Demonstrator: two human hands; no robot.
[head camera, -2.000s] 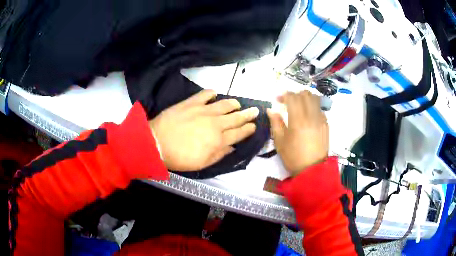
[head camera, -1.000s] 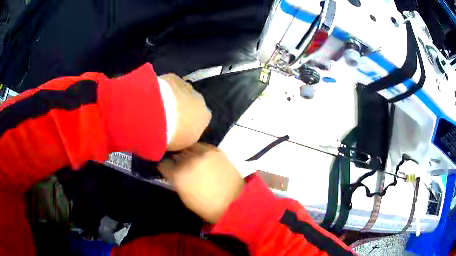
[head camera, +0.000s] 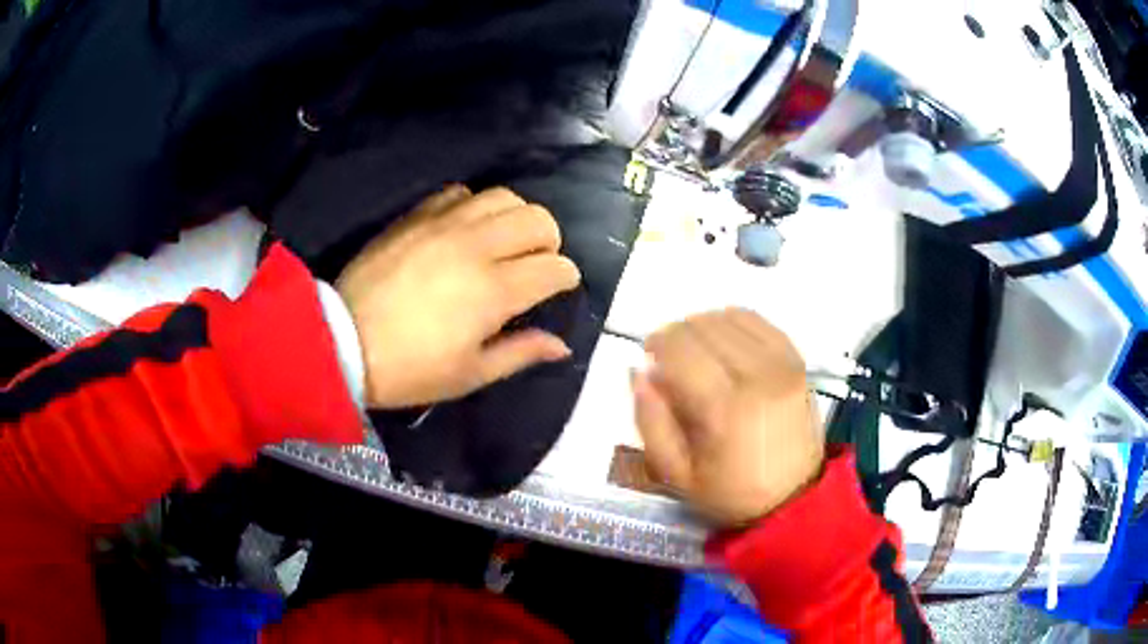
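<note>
A black cut piece (head camera: 504, 434) lies on the white table, its rounded end near the front edge and its upper part reaching the presser foot area (head camera: 638, 174). My left hand (head camera: 460, 296) lies on the piece, palm down, thumb apart from the fingers. My right hand (head camera: 730, 409) is right of the piece over the table, slightly blurred, fingers curled; whether it holds anything cannot be told. The black garment body (head camera: 151, 113) is bunched at the upper left.
The sewing machine head (head camera: 755, 76) stands at the upper right. A brownish metal plate (head camera: 636, 468) lies beside my right hand. A ruler strip (head camera: 504, 510) follows the front edge. Dark tapes (head camera: 953, 535) hang at the right.
My hands were together at the front left and are now apart; my right hand has moved right. The black piece's rounded end now shows. A dark strip on the table no longer shows.
</note>
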